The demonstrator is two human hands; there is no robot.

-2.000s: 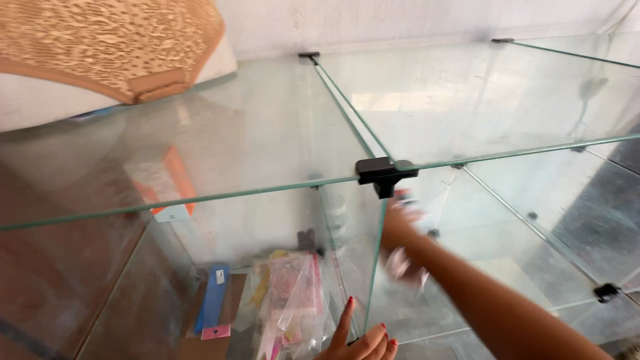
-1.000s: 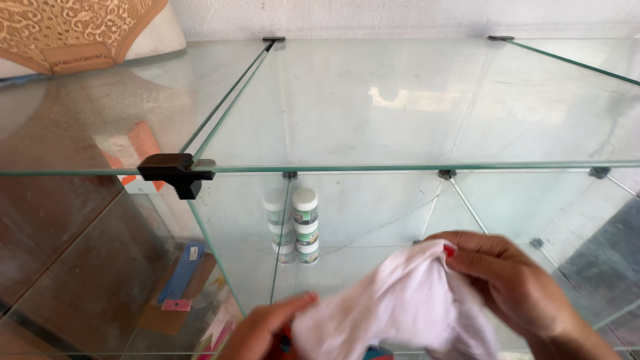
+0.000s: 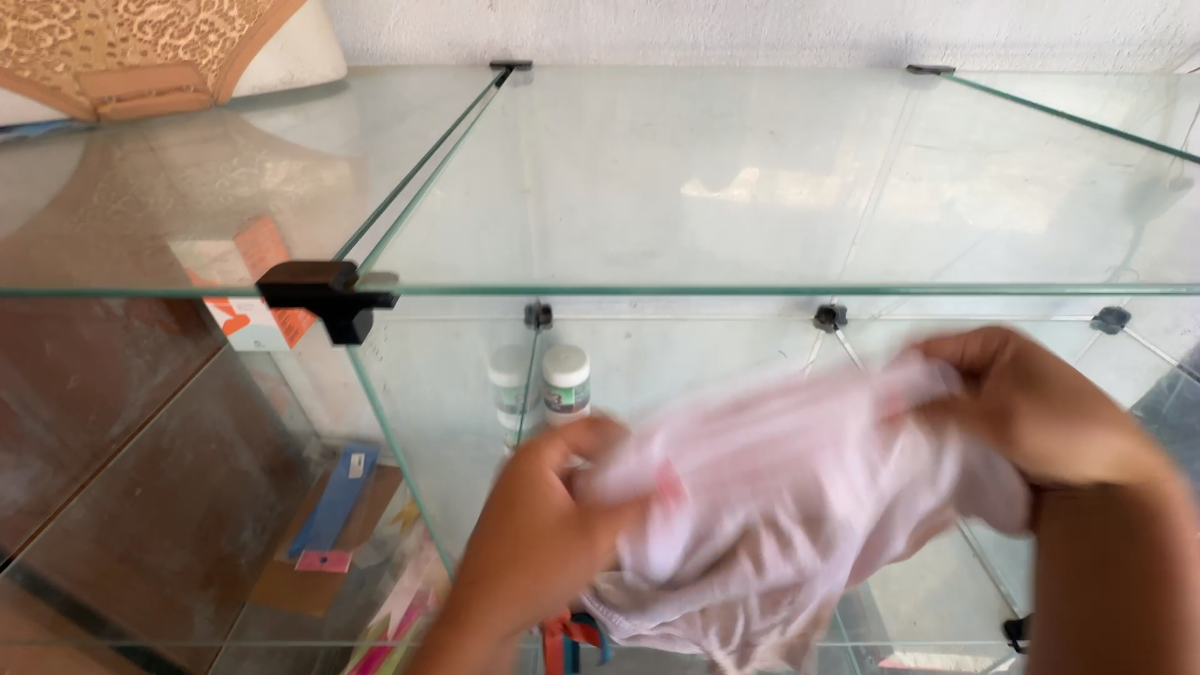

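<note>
A pale pink cloth point(image 3: 778, 497), crumpled and motion-blurred, is stretched between my two hands in front of the glass shelving. My left hand point(image 3: 553, 525) grips its left end, and my right hand point(image 3: 1012, 412) pinches its right upper corner. Just above my left hand, behind the cloth, a white-capped bottle with a green label point(image 3: 566, 375) stands inside the case beside its reflection. The cloth hides what lies directly behind it.
The glass top's front edge point(image 3: 750, 290) runs across, with a black plastic connector point(image 3: 328, 291). At left are a brown lace panty on a white form point(image 3: 150, 56), an orange-and-white box point(image 3: 253, 323) and a blue packaged item point(image 3: 337, 502). Red and blue straps point(image 3: 562, 637) show below.
Two seconds ago my right hand was a blur behind the glass edge. Since one second ago, both hands have spread the cloth wider and raised it. The view shifted right early on.
</note>
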